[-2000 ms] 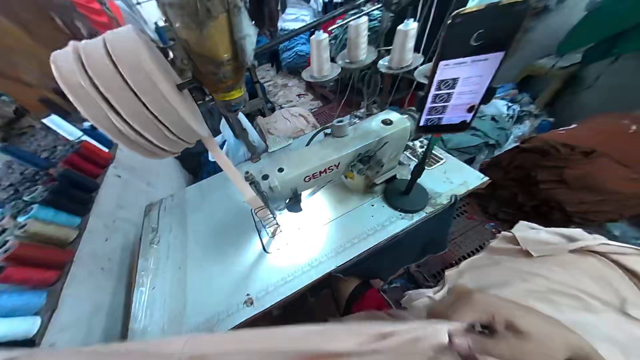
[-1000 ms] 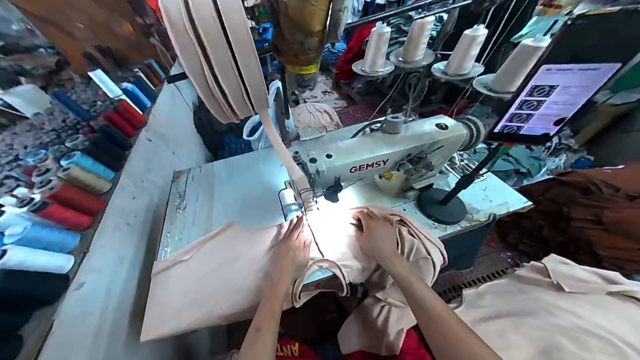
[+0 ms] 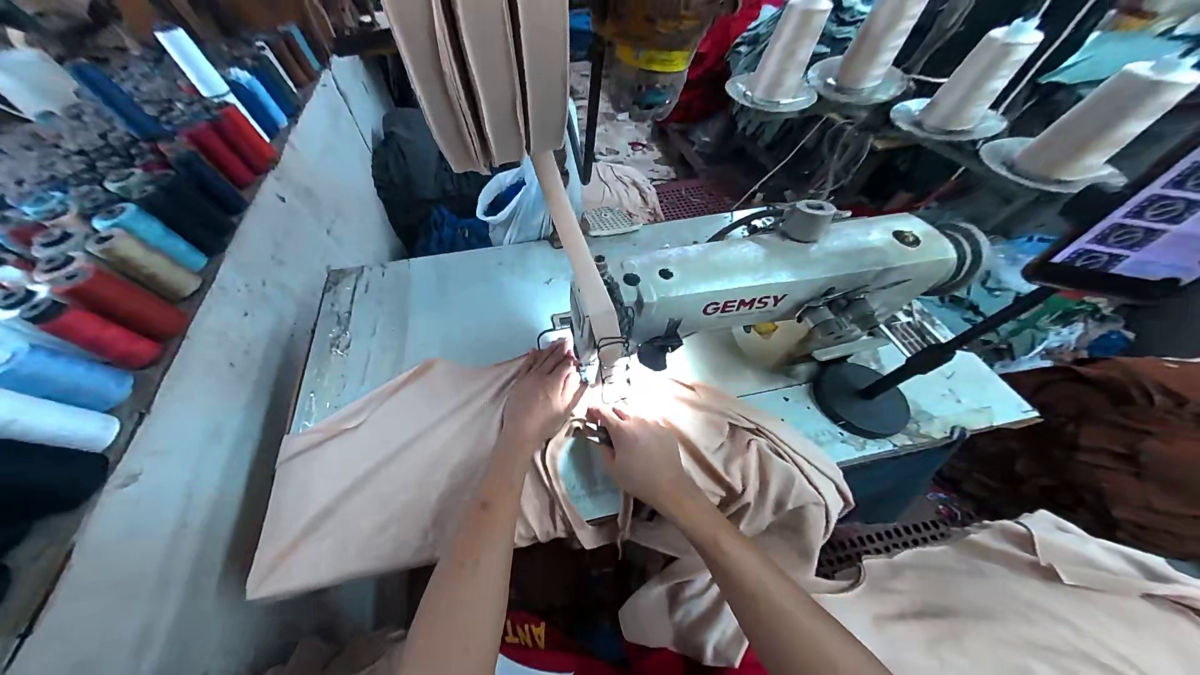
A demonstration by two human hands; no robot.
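A beige knit garment piece is spread over the bed of a white Gemsy sewing machine. My left hand lies on the fabric just left of the needle area, fingers close to the presser foot. Right of it, my right hand has thumb and fingertips drawn together at the garment's curved neck edge, gripping the cloth just in front of the foot. A beige fabric strip runs down from a hanging roll into the metal folder by the needle. Glare from the lamp hides the needle itself.
Thread spools line the left beyond a pale ledge. White thread cones stand behind the machine. A phone is held on a stand with a round black base. More beige fabric lies at lower right, near a brown cloth pile.
The garment was not on the machine two seconds ago and lay under both hands one second ago. Since then my right hand has moved left, nearer my left hand. The view has shifted closer.
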